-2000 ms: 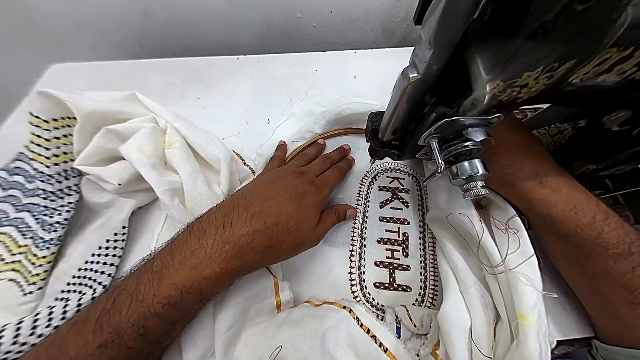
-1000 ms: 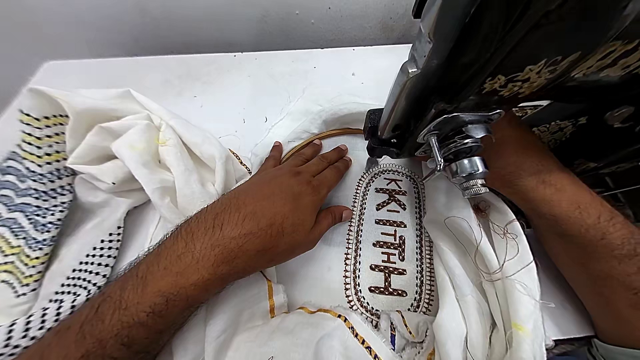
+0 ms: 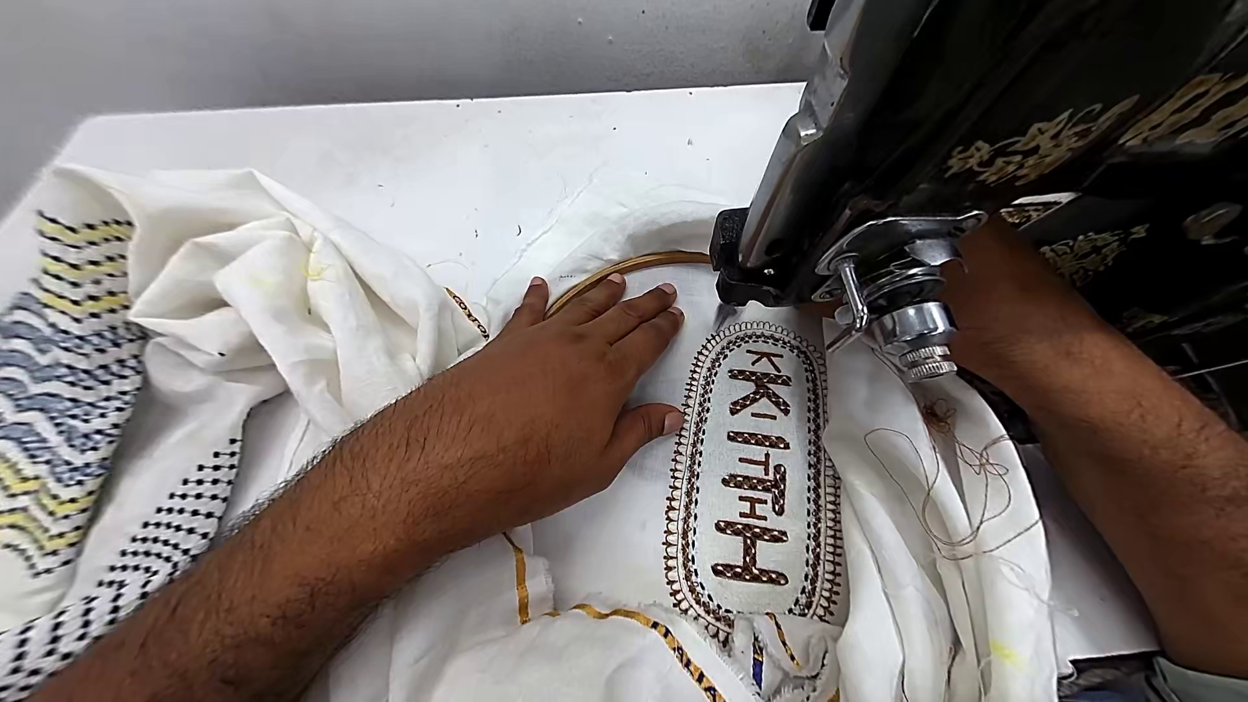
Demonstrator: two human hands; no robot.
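My left hand (image 3: 575, 390) lies flat, fingers spread, on white fabric (image 3: 595, 575) stretched in a wooden embroidery hoop (image 3: 634, 261); its fingertips are near the hoop's rim. Right of the thumb is an oval embroidered patch (image 3: 756, 478) with brown stitched letters and a looped border. The head of a black sewing machine (image 3: 877, 127) stands over the patch's upper end, with its metal thread tension knob (image 3: 921, 336) in front. My right hand (image 3: 985, 302) reaches behind the machine head; its fingers are mostly hidden, so its hold cannot be seen.
Bunched white cloth (image 3: 283, 283) with yellow, grey and black stitching lies at the left on the white table (image 3: 409, 146). Loose brown threads (image 3: 960, 478) rest on fabric folds at the right. A grey wall (image 3: 390, 49) rises behind the table.
The embroidered patch and hooped fabric have shifted slightly relative to the machine head. My left hand stays flat on the fabric, and my right stays behind the machine head.
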